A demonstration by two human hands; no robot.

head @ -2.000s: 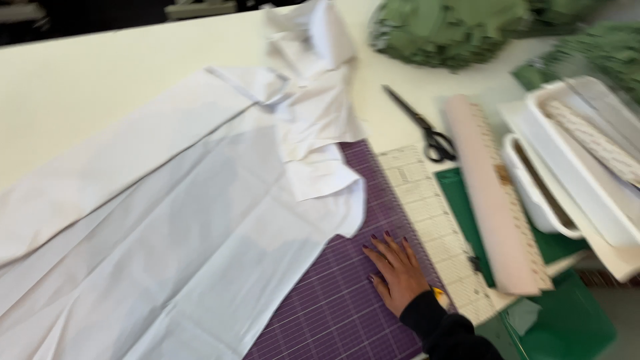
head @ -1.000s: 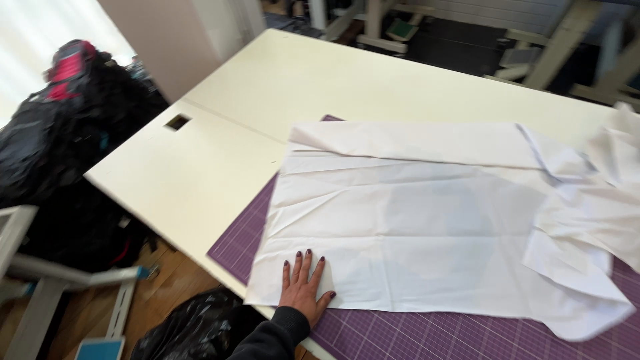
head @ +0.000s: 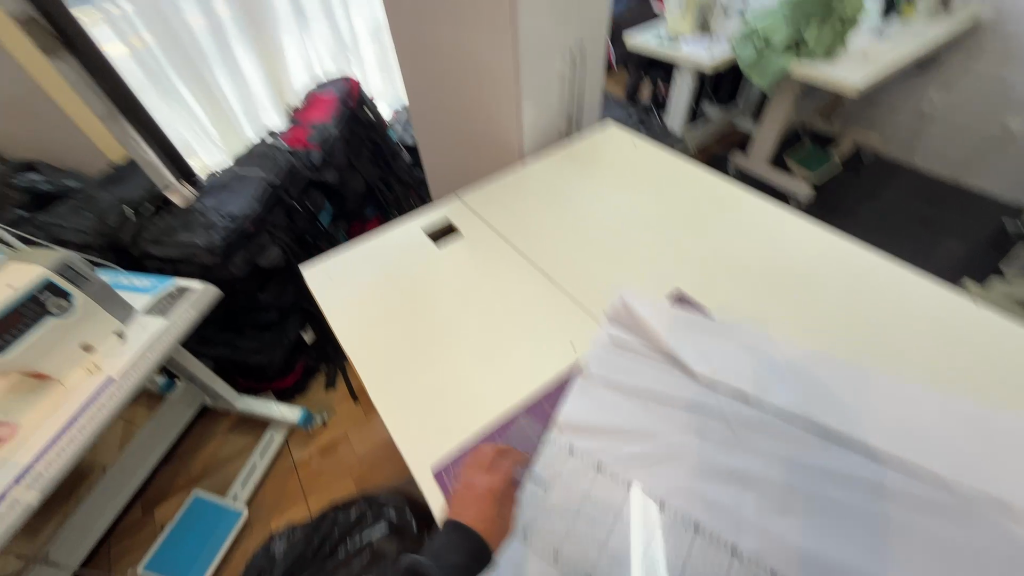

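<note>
My left hand [head: 486, 490] is at the near left corner of the purple cutting mat [head: 520, 424], at the left edge of the white fabric [head: 768, 432]; motion blurs it, and its fingers look curled. Whether it grips the fabric or the ruler cannot be told. Over the lower part of the fabric lies a clear ruler with dark markings [head: 592, 512], glare on its surface. The fabric covers most of the mat and has creases near its far left corner. My right hand is out of view.
The cream table [head: 448, 336] has a square cutout near its left corner. Black plastic bags [head: 264, 232] are piled beyond it, and another black bag [head: 352, 536] is on the floor at the near edge. A sewing machine table [head: 112, 384] stands at the left.
The view has swung left. A clear ruler now lies over the fabric, where none showed a second ago. My left hand, spread flat on the fabric then, is now curled at its edge.
</note>
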